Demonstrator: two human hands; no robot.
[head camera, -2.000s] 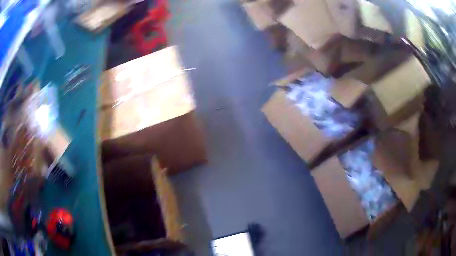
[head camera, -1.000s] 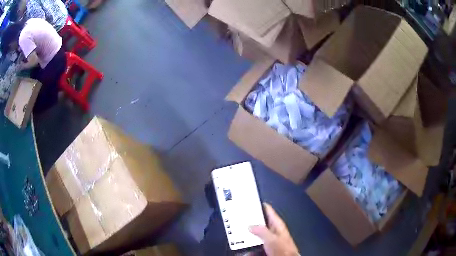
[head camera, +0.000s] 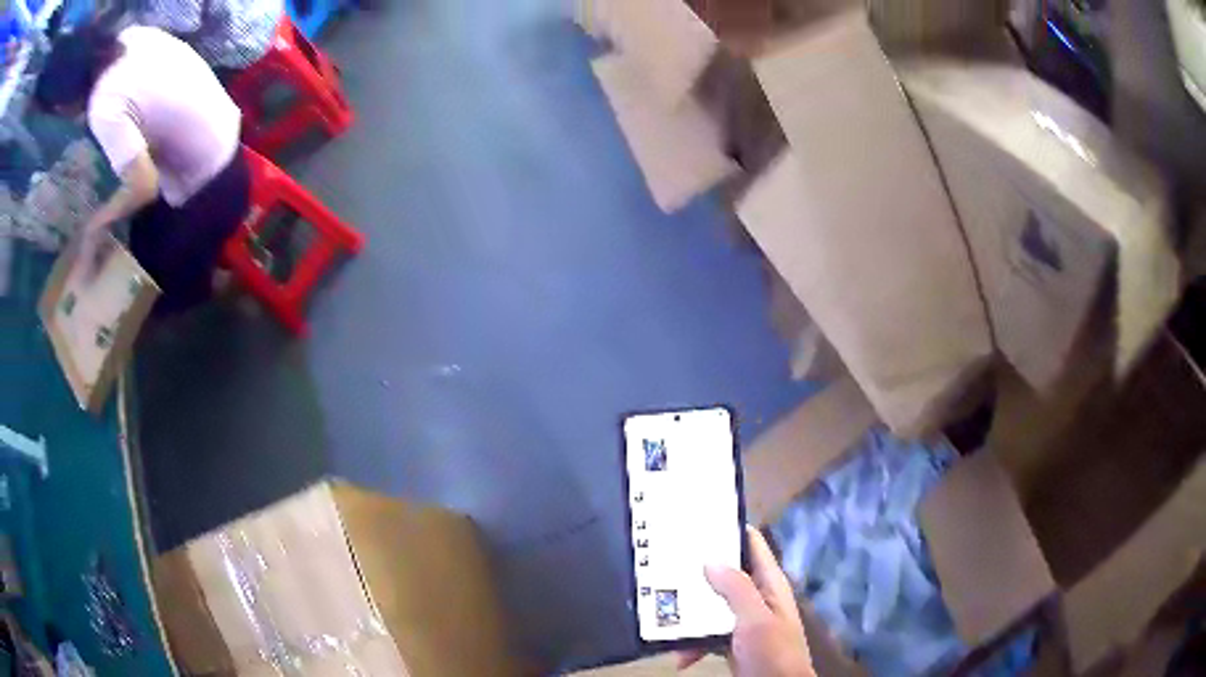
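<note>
A smartphone (head camera: 685, 525) with a white screen of a list and small pictures is upright near the bottom middle. My right hand (head camera: 767, 611) holds it at its lower right, the thumb on the screen. Its fingers are mostly hidden behind the phone. My left hand is not in view. To the right of the phone, an open cardboard carton holds many pale bluish-white bagged items (head camera: 866, 562); its near part is cut off by the frame edge and partly hidden by my hand.
Large brown cartons (head camera: 866, 225) stand at the right. A taped carton (head camera: 284, 595) is at the bottom left. A green bench (head camera: 80, 516) runs along the left. A person in a pink top (head camera: 169, 113) sits there by red stools (head camera: 298, 251), handling a shallow box (head camera: 95, 318).
The view has shifted forward along the floor, so the cartons and stools sit lower. The phone appears further right and slightly higher, still in my right hand. The screen content differs.
</note>
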